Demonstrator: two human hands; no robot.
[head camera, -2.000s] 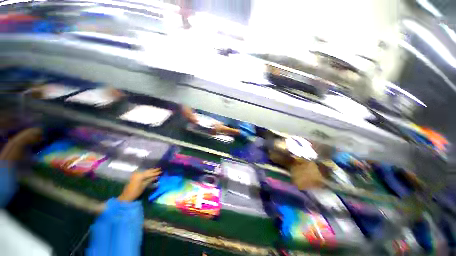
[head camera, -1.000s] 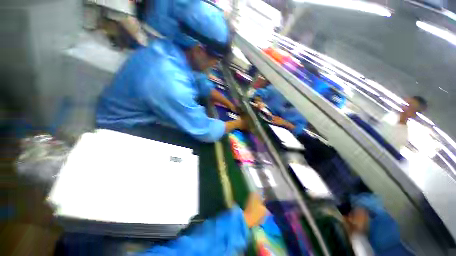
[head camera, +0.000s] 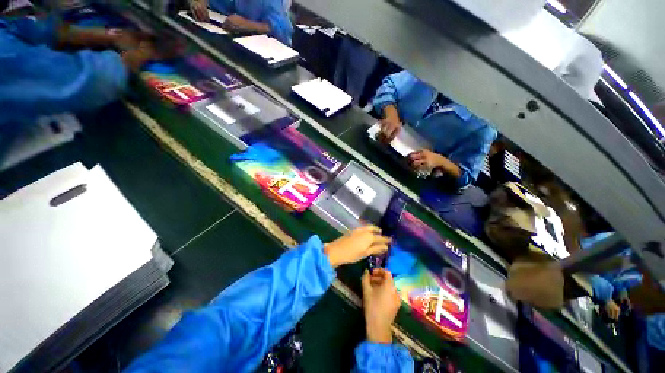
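My left hand (head camera: 357, 245) and my right hand (head camera: 380, 304) meet above the near side of the conveyor. Their fingers close on a small black bagged accessory (head camera: 377, 259), partly hidden by the fingers. It is beside a dark box compartment (head camera: 394, 210), between a grey box half with a white card (head camera: 337, 209) and a printed rainbow box half (head camera: 430, 280). Another printed box half (head camera: 290, 175) lies to the left. More black bagged bundles (head camera: 284, 351) lie below my left sleeve, partly hidden.
A thick stack of white slotted sheets (head camera: 73, 248) is at left. A neighbour's blue sleeve (head camera: 62, 80) reaches over the belt at upper left. Workers opposite handle white flat stacks (head camera: 397, 140). The grey overhead shelf (head camera: 503, 95) crosses the upper right. A brown carton (head camera: 536, 280) is at right.
The view has swung from the neighbour and white stack back to the conveyor in front. Both my hands are now in view, together at the black bundle; one second ago only a blurred hand and sleeve showed.
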